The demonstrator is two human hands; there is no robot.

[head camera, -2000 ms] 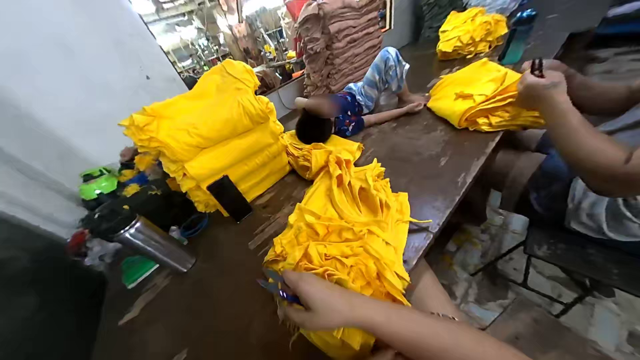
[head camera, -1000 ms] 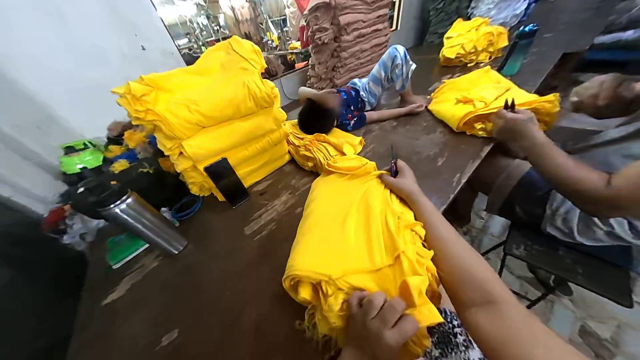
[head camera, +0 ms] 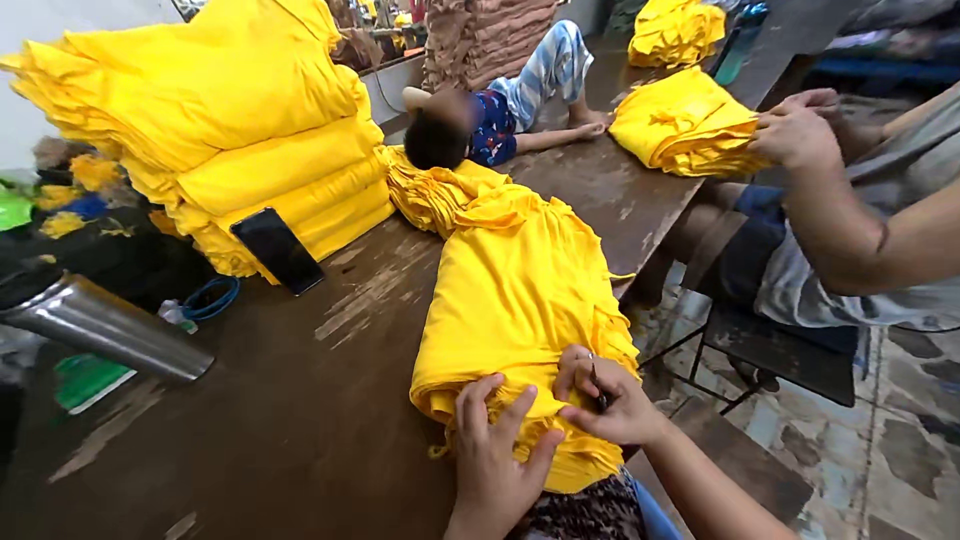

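A pile of yellow fabric pieces [head camera: 517,300] lies over the table in front of me, its near end at the table's edge by my lap. My left hand [head camera: 499,450] rests on the near end of the pile with its fingers spread. Just right of it, my right hand [head camera: 611,397] holds small dark thread snips [head camera: 598,386] against the palm, and its fingertips touch the cloth. A smaller bunch of yellow fabric [head camera: 442,191] adjoins the pile's far end. To the left stands a tall stack of folded yellow cloth [head camera: 277,172], with a black phone [head camera: 277,251] leaning on it.
A steel tumbler [head camera: 120,326] and a green object [head camera: 94,381] lie on the table [head camera: 300,450] at left. A person lies on the table [head camera: 487,124] beyond the fabric. At right, a seated co-worker's hands [head camera: 802,131] hold another yellow bundle [head camera: 682,124]. A black stool [head camera: 780,352] stands below.
My right hand with the snips has come from the pile's far end to its near end, beside my left hand. My left hand has changed from curled to spread fingers.
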